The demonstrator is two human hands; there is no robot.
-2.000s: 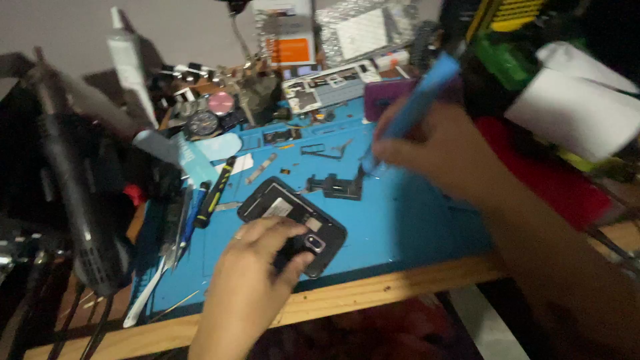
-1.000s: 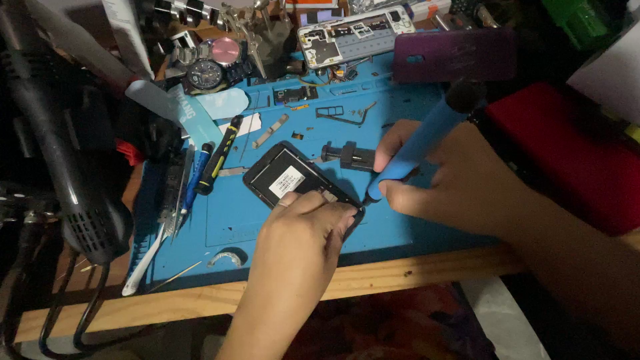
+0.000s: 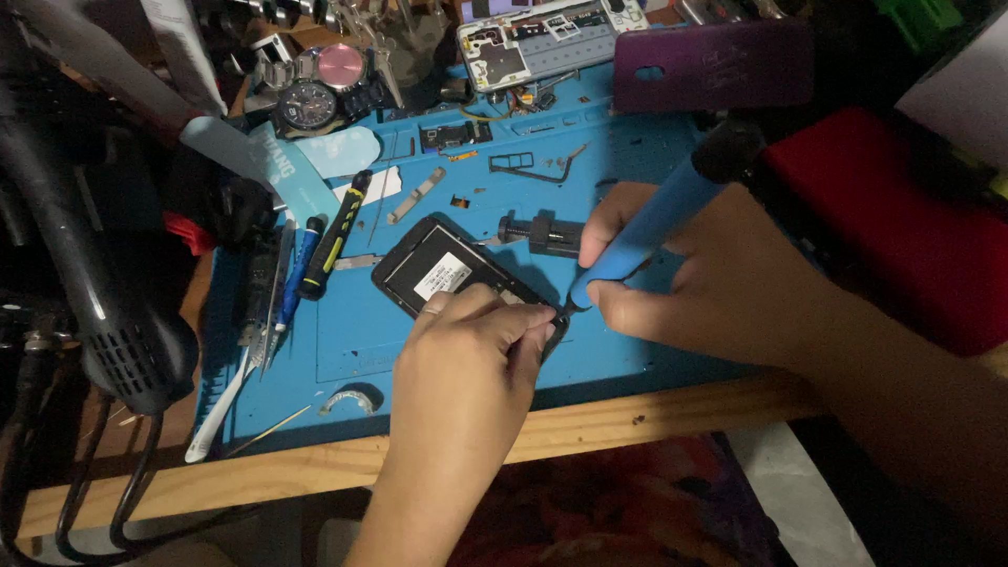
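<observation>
A black smartphone body with its back off [image 3: 417, 264] lies at a slant on a blue silicone repair mat [image 3: 346, 331], its white label facing up. My left hand [image 3: 465, 346] rests over its lower part, thumb and fingertips pinched at the near right corner; whether they hold a small part is hidden. In my right hand [image 3: 669, 268] is a blue cylindrical tool with a black end [image 3: 646, 220], tilted, its dark tip down at that same corner of the phone. Just behind the phone sits a small black clamp [image 3: 551, 234], partly behind my right fingers.
Left of the phone lie a black-yellow screwdriver [image 3: 337, 236], a blue screwdriver [image 3: 299, 272] and a white brush [image 3: 216, 413]. A hot-air gun [image 3: 118, 315] hangs far left. Behind are wristwatches [image 3: 307, 106], an opened phone [image 3: 543, 47], a purple back cover [image 3: 713, 67]; a red item [image 3: 890, 228] lies right.
My right hand has brought the blue tool down from above the mat to the phone's corner. My left hand has shifted on the phone, which shows more of its label than two seconds ago.
</observation>
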